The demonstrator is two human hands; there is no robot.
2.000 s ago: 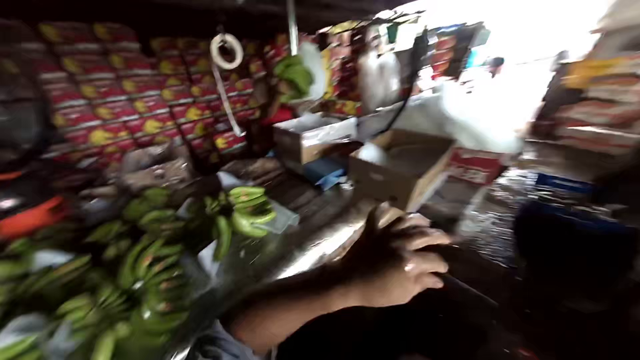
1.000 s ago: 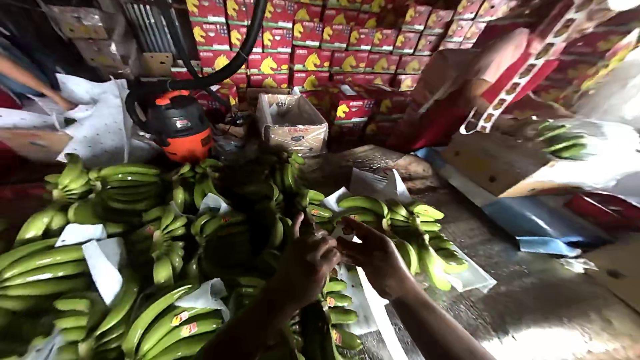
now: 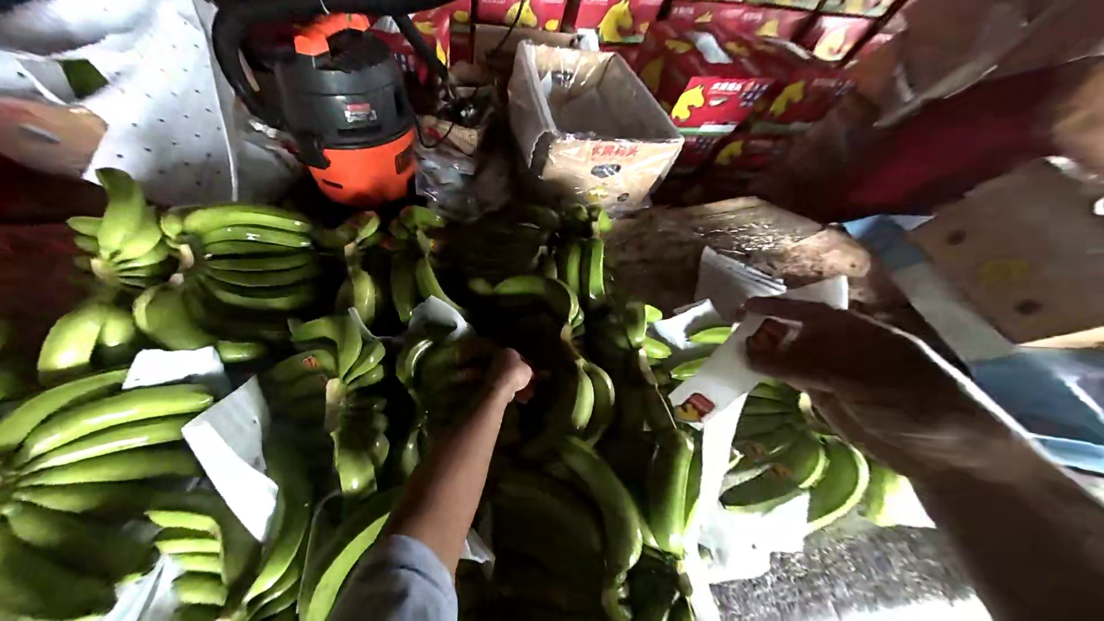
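Note:
My left hand (image 3: pixel 509 373) reaches in among bunches of green bananas (image 3: pixel 250 250) in the middle of the view; its fingers are in shadow, so its grip is hidden. At the right, my right hand (image 3: pixel 789 345) is closed on a white strip (image 3: pixel 720 371) that bears small red and yellow stickers. The strip hangs over a bunch of green bananas (image 3: pixel 793 457) on the right side. Folded pieces of white padding (image 3: pixel 237 448) lie between the bunches at the left.
Behind the bananas stand a black and orange shop vacuum (image 3: pixel 354 112) and an opened cardboard box (image 3: pixel 604 147). Red printed cartons (image 3: pixel 716 99) are stacked at the back. Another cardboard box (image 3: pixel 1018 250) rests at the right on blue sheeting (image 3: pixel 1052 397). Brown wrapping (image 3: pixel 733 237) lies past the bunches.
My hands, close together one second ago, are now apart: the left among the bunches, the right out to the right with the stickered strip. The view has swung left since two seconds ago.

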